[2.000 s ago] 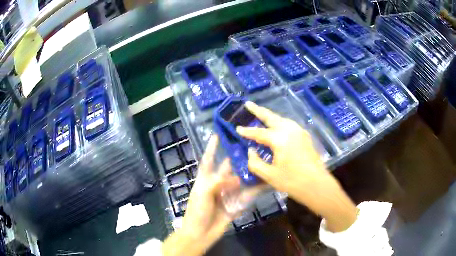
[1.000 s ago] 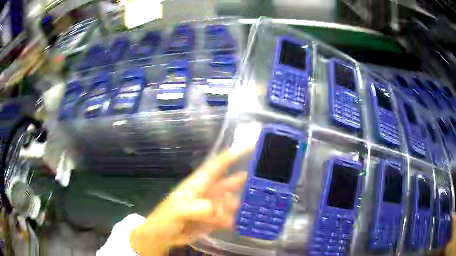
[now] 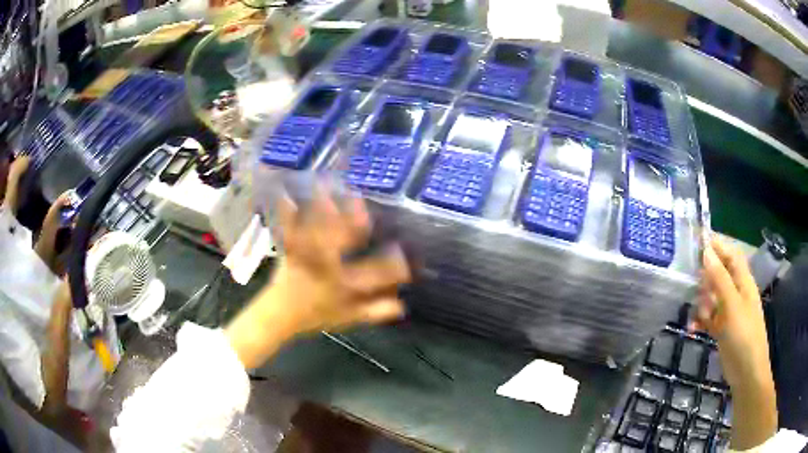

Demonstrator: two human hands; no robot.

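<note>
A clear tray (image 3: 532,119) with rows of blue phones (image 3: 558,190) lies on top of a tall stack of clear trays (image 3: 532,287). My left hand (image 3: 323,257) is motion-blurred at the stack's front left corner, fingers spread, with nothing seen in it. My right hand (image 3: 731,305) is upright at the stack's right edge, its fingertips at the top tray's corner; whether they grip it is unclear. A lens tray (image 3: 678,385) with black-bordered rectangles lies at the lower right, partly behind my right forearm.
A white wipe (image 3: 542,387) and slim tweezers (image 3: 356,350) lie on the green bench before the stack. A white fan (image 3: 122,272), a dark curved cable and a white box (image 3: 190,199) stand left. Another person's arms (image 3: 55,345) are at far left.
The view has swung left onto the tall stack. My hands no longer hold the single phone seen earliest. My left hand is at the stack's left corner, my right at its right edge.
</note>
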